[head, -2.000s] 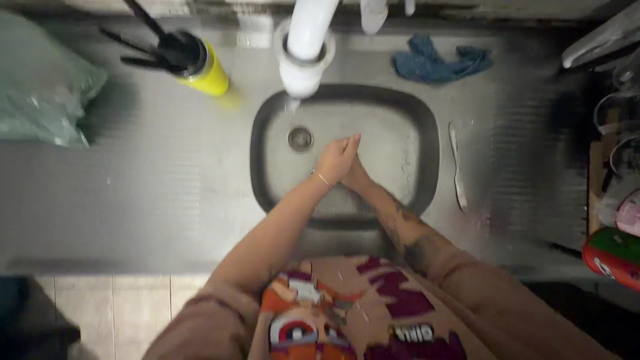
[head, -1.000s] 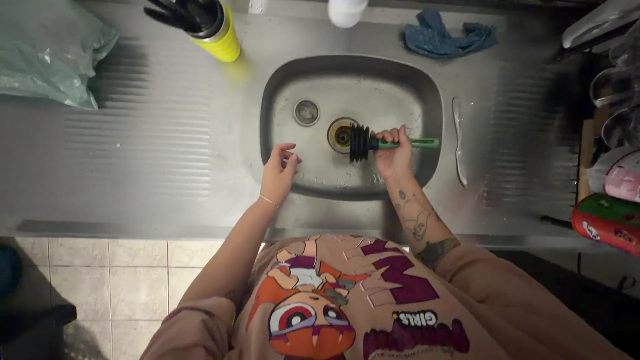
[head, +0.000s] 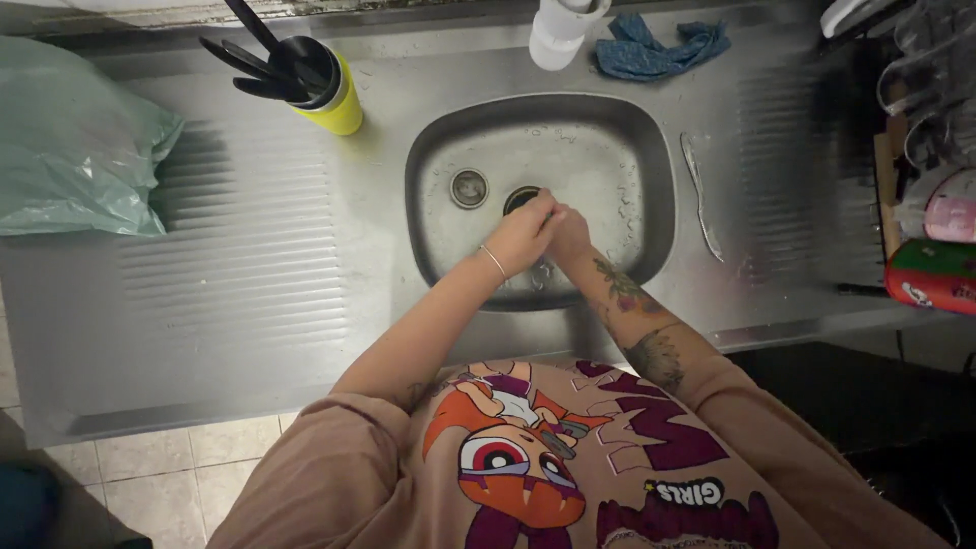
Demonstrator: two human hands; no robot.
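Both my hands are together over the stainless steel sink basin (head: 595, 164). My left hand (head: 526, 236) and my right hand (head: 568, 232) are closed around the handle of a small plunger, which they mostly cover. The plunger's black rubber cup (head: 521, 198) shows just beyond my fingers, low in the basin over the place of the drain, which it hides. To its left on the basin floor lies a round metal sink strainer (head: 469, 188). Water drops cling to the basin's floor and right side.
A yellow cup (head: 343, 110) of black utensils stands behind left, near a green plastic bag (head: 69, 145). A white faucet (head: 554, 46) and a blue cloth (head: 656, 53) are behind the basin. A metal knife (head: 699, 198) lies right of it. Glasses and a red-green can (head: 934, 274) are far right.
A second ago my right hand alone held the plunger sideways, its green handle showing. Now the cup is down over the drain and my left hand has joined on the handle.
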